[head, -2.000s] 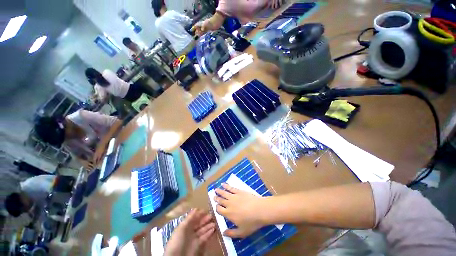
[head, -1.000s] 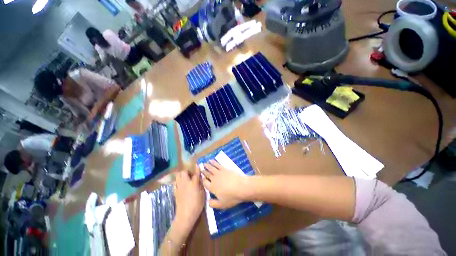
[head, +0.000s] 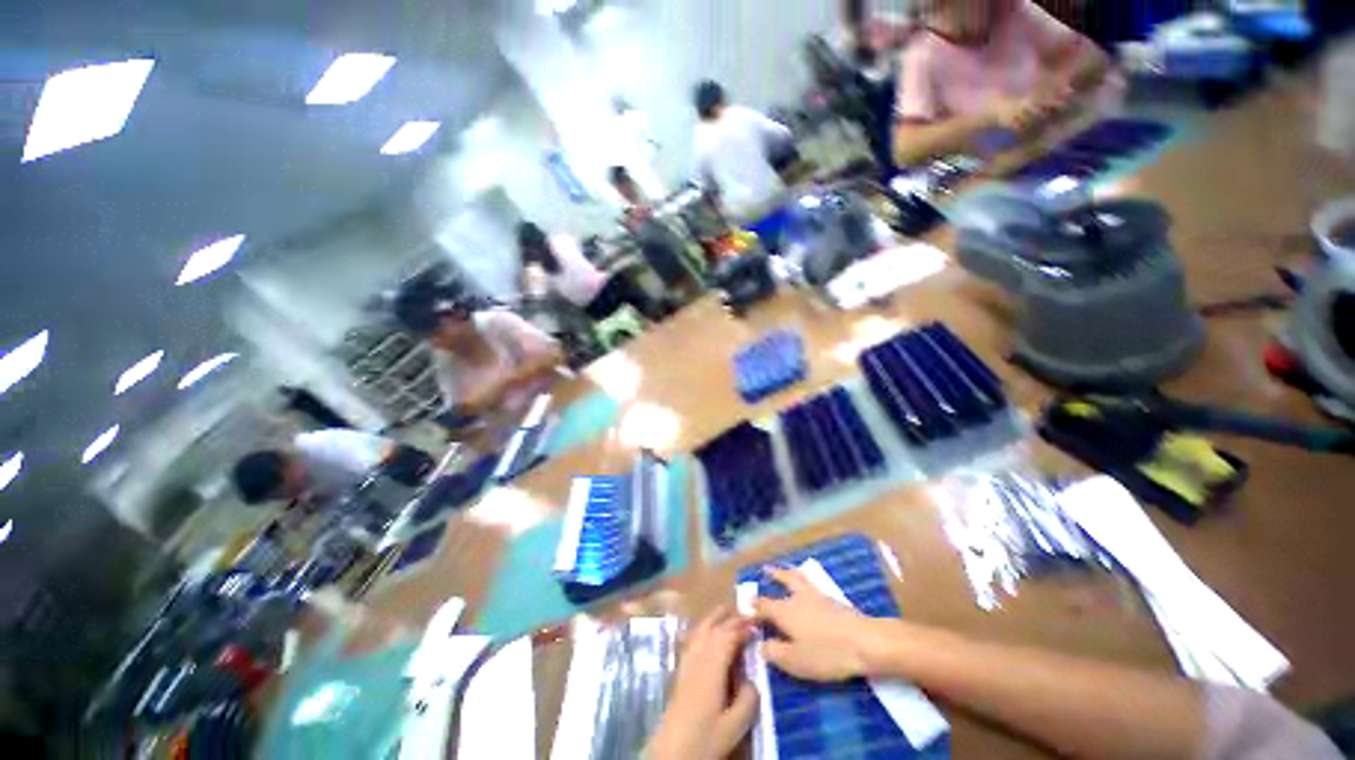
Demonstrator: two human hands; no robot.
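Observation:
A blue solar cell sheet with pale lines [head: 850,725] lies in front of me. One white strip [head: 904,695] lies slantwise across it, another [head: 764,698] along its left edge. My right hand [head: 817,627] rests on the sheet and slanting strip, fingers spread, covering part of both. My left hand [head: 713,686] is at the sheet's left edge, its fingertips close to my right fingertips. The picture is blurred; whether my left fingers pinch the edge strip is unclear. An aligned bundle of silver ribbon [head: 639,690] lies left of my left hand.
A fanned blue cell stack [head: 606,535] stands on the green mat [head: 520,572] at left. Dark cell stacks [head: 740,478] lie beyond the sheet. At right are loose ribbon pieces [head: 1008,538], white strips [head: 1174,579], the iron stand [head: 1137,453] and a grey round housing [head: 1107,305]. Other people sit beyond.
My left hand, apart from the sheet two seconds ago, has come to its left edge beside my right hand. My right hand stays on the sheet. The view has swung up and left.

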